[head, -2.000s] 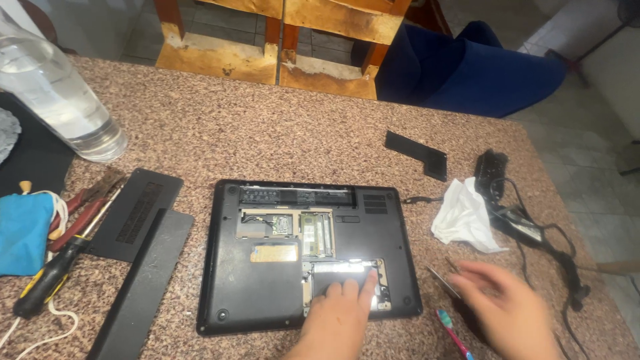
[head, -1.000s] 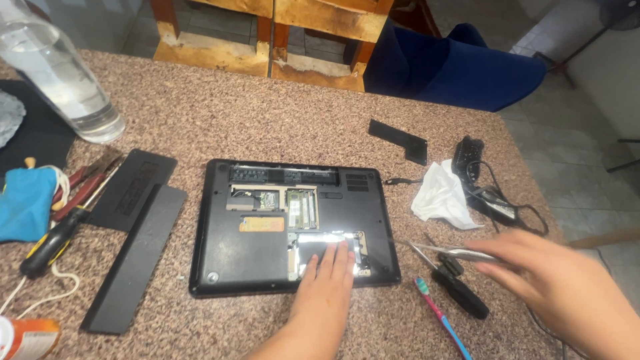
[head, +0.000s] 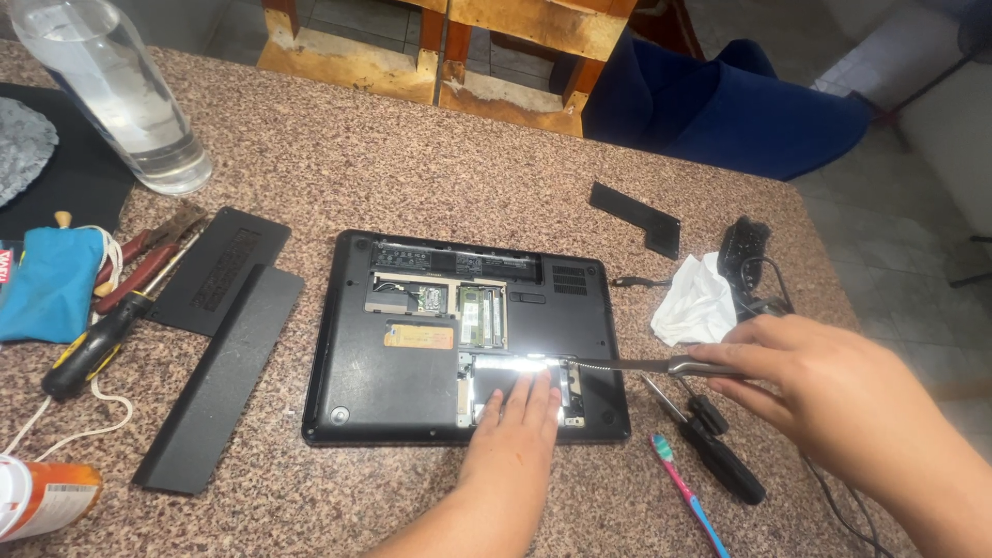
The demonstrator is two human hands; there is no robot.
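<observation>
A black laptop [head: 403,372] lies upside down on the speckled stone table, its bottom bays uncovered. Memory modules [head: 482,316] show in the middle bay. My left hand [head: 511,426] rests flat with its fingertips on the silvery hard drive [head: 500,380] in the lower bay. In my right hand [head: 783,372] is a metal knife with a serrated blade [head: 620,364], held by its handle; the tip reaches the drive bay's upper right edge. Whether the tip touches the drive, I cannot tell. Below it lie a black-handled screwdriver [head: 721,461] and a toothbrush [head: 690,496].
Left of the laptop lie two black covers [head: 225,380], a yellow-black screwdriver [head: 97,345], red-handled pliers [head: 139,271] and a blue pouch [head: 54,287]. A bottle [head: 132,101] stands behind. At right are an L-shaped cover [head: 635,221], crumpled tissue [head: 694,302] and a power adapter [head: 740,248].
My right hand was over the table right of the laptop; it now holds the knife with its blade over the laptop's drive bay. My left hand stays on the drive.
</observation>
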